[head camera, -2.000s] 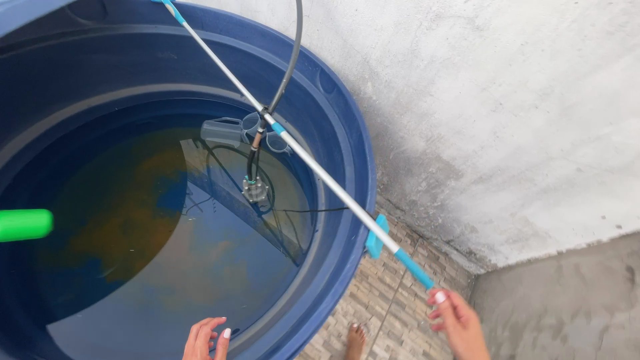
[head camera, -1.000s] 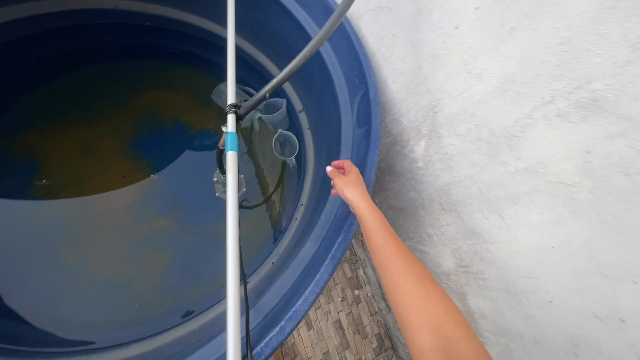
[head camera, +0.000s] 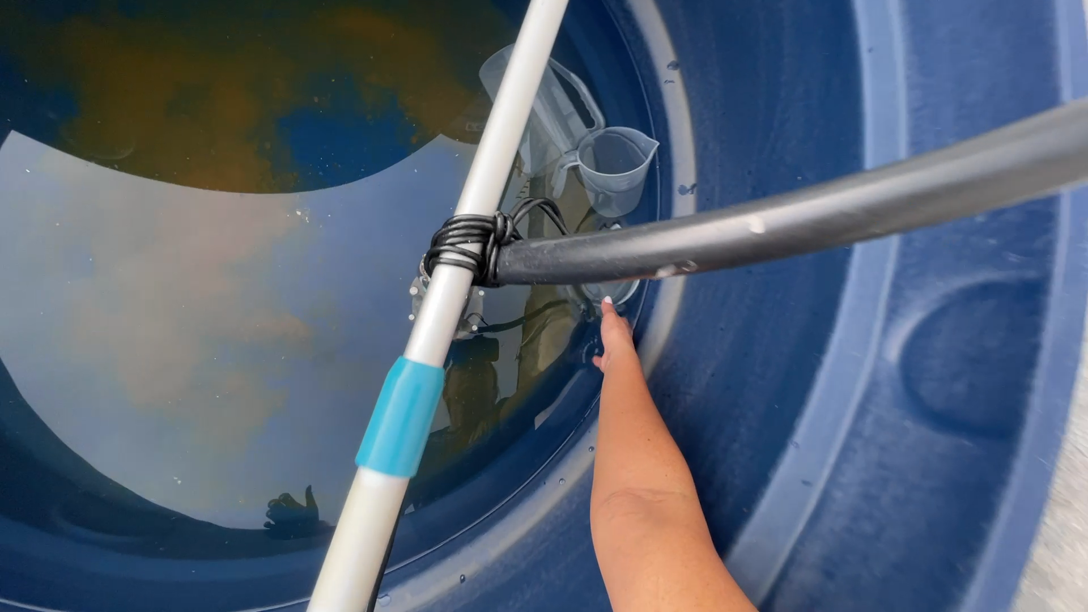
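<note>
My right hand (head camera: 614, 336) reaches down inside the blue plastic tank (head camera: 748, 340), at the near edge of a clear plastic cup (head camera: 614, 291) that lies partly behind the grey hose (head camera: 765, 223). Whether the fingers grip the cup cannot be told. Beyond the hose a clear measuring jug (head camera: 614, 174) stands at the tank wall, with a larger clear pitcher (head camera: 544, 110) lying beside it in the water. Left of my arm, a white pole (head camera: 433, 327) with a turquoise collar (head camera: 401, 416) crosses the view. My left hand is not in view; a dark hand-shaped reflection shows on the water.
Black cable (head camera: 466, 242) is wound around the pole and hose end. A submerged pump (head camera: 467, 310) shows partly behind the pole. Murky water (head camera: 212, 297) with brown patches lies in the tank. A rough pale surface (head camera: 1058, 527) shows outside the rim at lower right.
My right hand has moved from over the tank's rim down to the cup near the water. Earlier it was at the pole's turquoise handle. The view has moved much closer to the water.
</note>
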